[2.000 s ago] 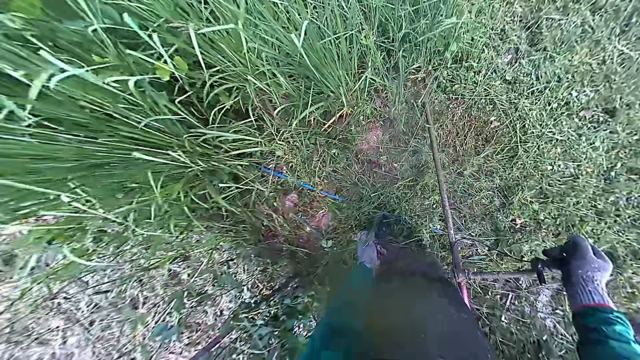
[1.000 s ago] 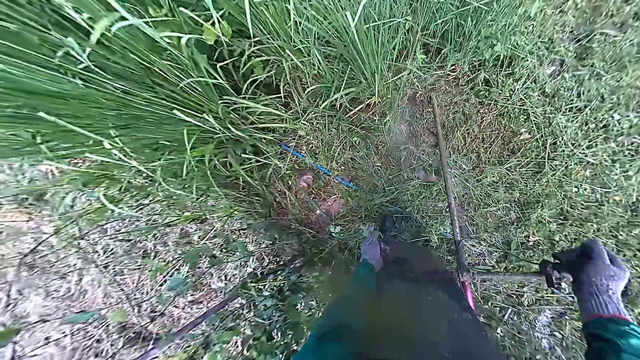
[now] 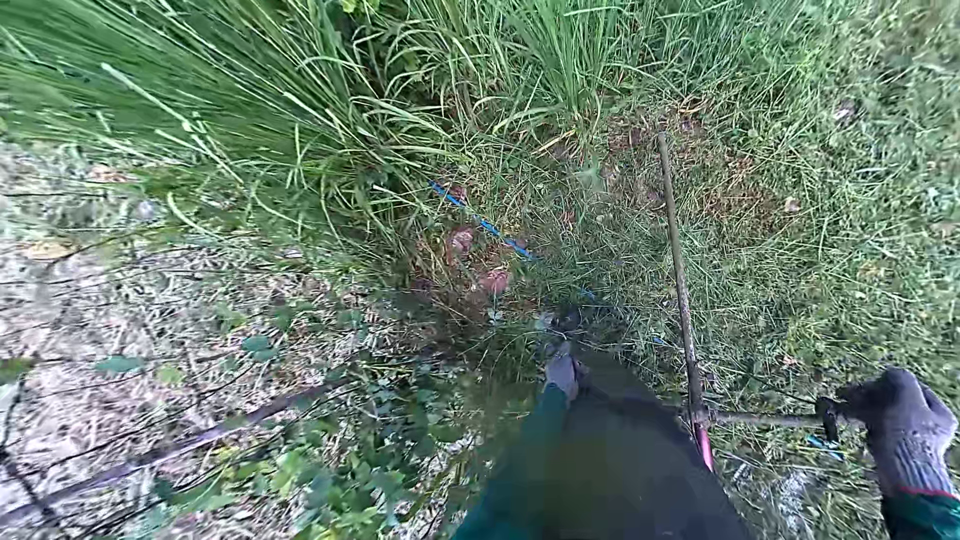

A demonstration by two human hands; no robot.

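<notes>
My right hand (image 3: pixel 911 431), in a grey and dark work glove, is closed on the dark grip at the end of a metal crossbar handle (image 3: pixel 765 418). The crossbar meets a long brush cutter shaft (image 3: pixel 679 270), which runs up the view to the cut grass and has a red part at its lower end. My left hand (image 3: pixel 564 373), also gloved, is beside the dark clothing over my body, near a dark, blurred object (image 3: pixel 570 319). Its fingers are too unclear to tell what they hold. The cutting head at the shaft's far end is not clearly visible.
Tall green grass (image 3: pixel 247 90) stands at the upper left. A thin blue line or pipe (image 3: pixel 487 227) lies beside reddish stones (image 3: pixel 493 281). A dark branch (image 3: pixel 202 439) and leafy stems cross the lower left. Short cut grass (image 3: pixel 847 247) covers the right.
The view has shifted, and the blue line and stones appear higher and farther right. My right hand stays on the crossbar grip.
</notes>
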